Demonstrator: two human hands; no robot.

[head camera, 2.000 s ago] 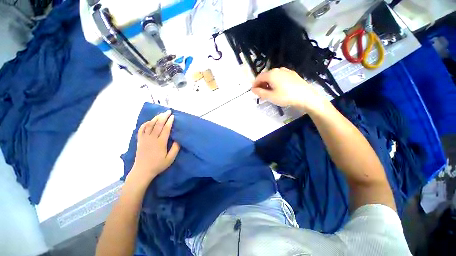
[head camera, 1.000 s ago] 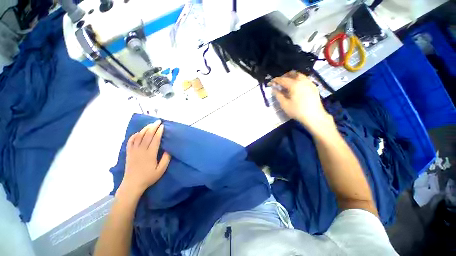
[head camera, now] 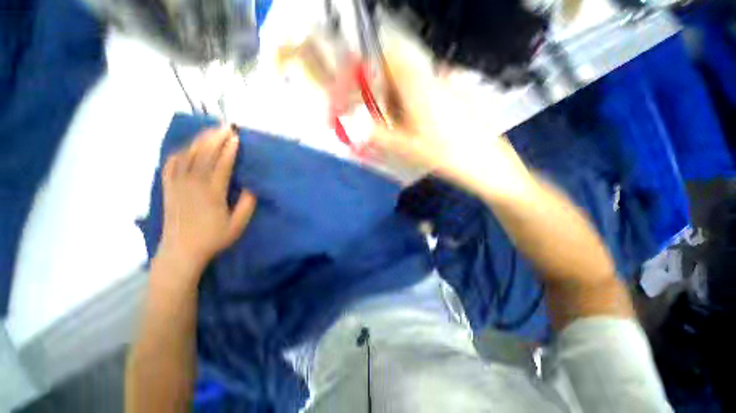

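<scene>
A blue garment piece (head camera: 315, 185) lies over the white table's front edge and hangs onto my lap. My left hand (head camera: 198, 193) lies on its upper left part, palm down with the thumb apart, pressing it to the table. My right hand (head camera: 420, 129) is blurred and holds the red-handled scissors (head camera: 342, 109) above the table, just behind the garment's far edge. The scissors' blades point away from me. The yellow handle cannot be made out clearly.
The blurred sewing machine head (head camera: 190, 28) is at the top left. A black strip bundle (head camera: 484, 36) lies at the top right. More blue cloth (head camera: 40, 97) is at the far left. Dark gathered pieces (head camera: 500, 266) hang at right beside a bright blue container (head camera: 654, 137).
My right hand has left the black bundle, taken the scissors and moved left with them. My left hand stays on the garment. The camera view has shifted.
</scene>
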